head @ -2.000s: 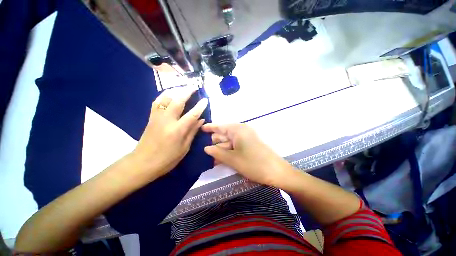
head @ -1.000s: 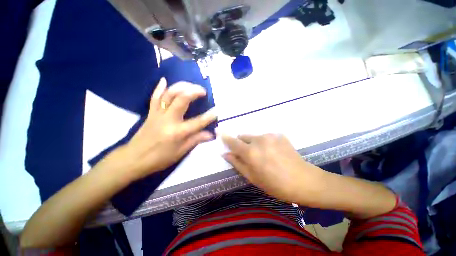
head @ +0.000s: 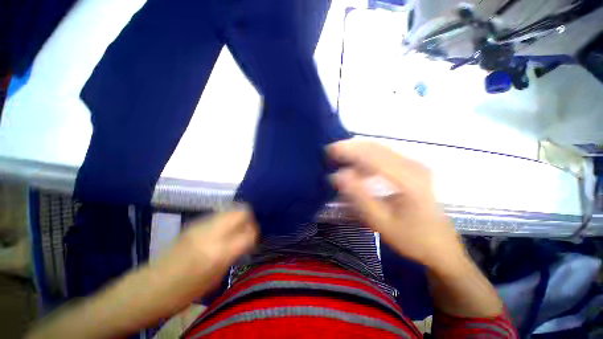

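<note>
Navy cloth (head: pixel 284 132) lies on the white table, with one part coming down over the front edge between my hands. My left hand (head: pixel 225 235) is blurred at the lower left end of this part, its fingertips at the cloth's edge. My right hand (head: pixel 387 192) is blurred too, its fingertips on the right edge of the same part. The sewing machine's presser area (head: pixel 492 53) is at the upper right, away from the cloth, with a blue knob (head: pixel 499 82) below it.
A ruler strip (head: pixel 489 224) runs along the table's front edge. A pale strip (head: pixel 559 155) is at the table's right. Cloth bundles (head: pixel 555 285) are heaped below right. Another navy part (head: pixel 142 112) hangs over the front edge at left.
The view has swung left. The cloth has come away from the needle area and toward me. My left hand has moved down to its lower end, and my right hand has moved onto its right edge.
</note>
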